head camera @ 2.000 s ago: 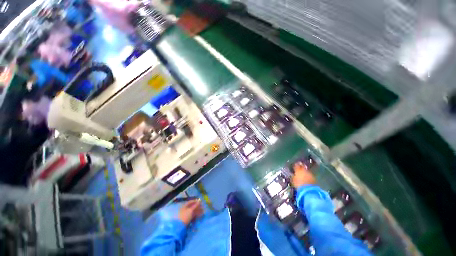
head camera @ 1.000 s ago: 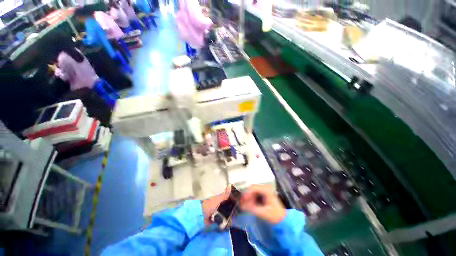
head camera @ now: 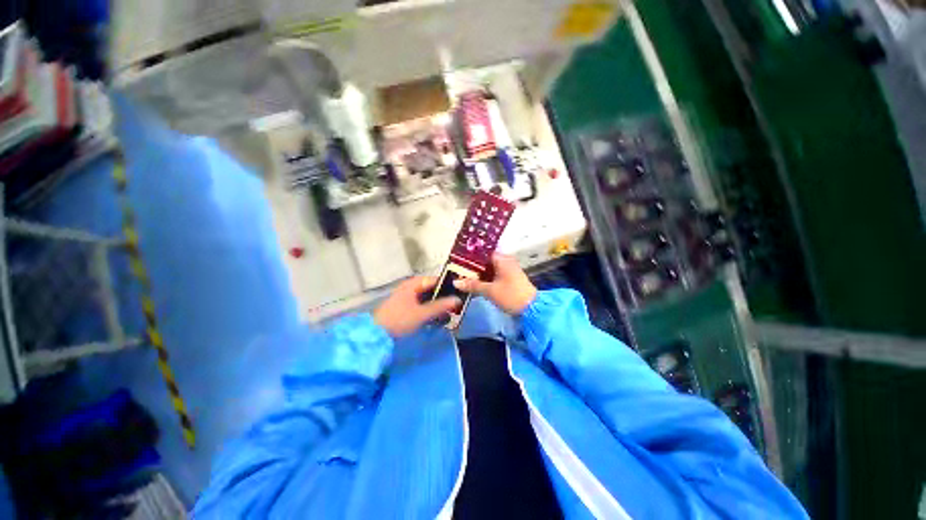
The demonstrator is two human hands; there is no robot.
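An opened flip phone [head camera: 481, 232] is held between my two hands in front of my chest. Its dark red keypad half with pale keys points up and away. Its other half, dark with a gold frame, is partly covered by my fingers. My left hand [head camera: 407, 306] grips the lower half from the left. My right hand [head camera: 505, 284] grips it near the hinge from the right. Beyond the phone, the right fixture [head camera: 498, 168] holds a red phone part. The left fixture [head camera: 355, 178] is blurred, so I cannot tell what it holds.
The cream machine [head camera: 381, 244] stands directly in front, its beam across the top. Clear trays of phones [head camera: 642, 229] lie on the green line [head camera: 599, 86] at the right. A pale rail crosses at the far right. Stacked boxes [head camera: 46, 102] stand at the upper left.
The view has turned down and closer to the machine. The phone, dark and blurred in my hands a second ago, now shows opened with its keypad up. My right hand has come from the trays.
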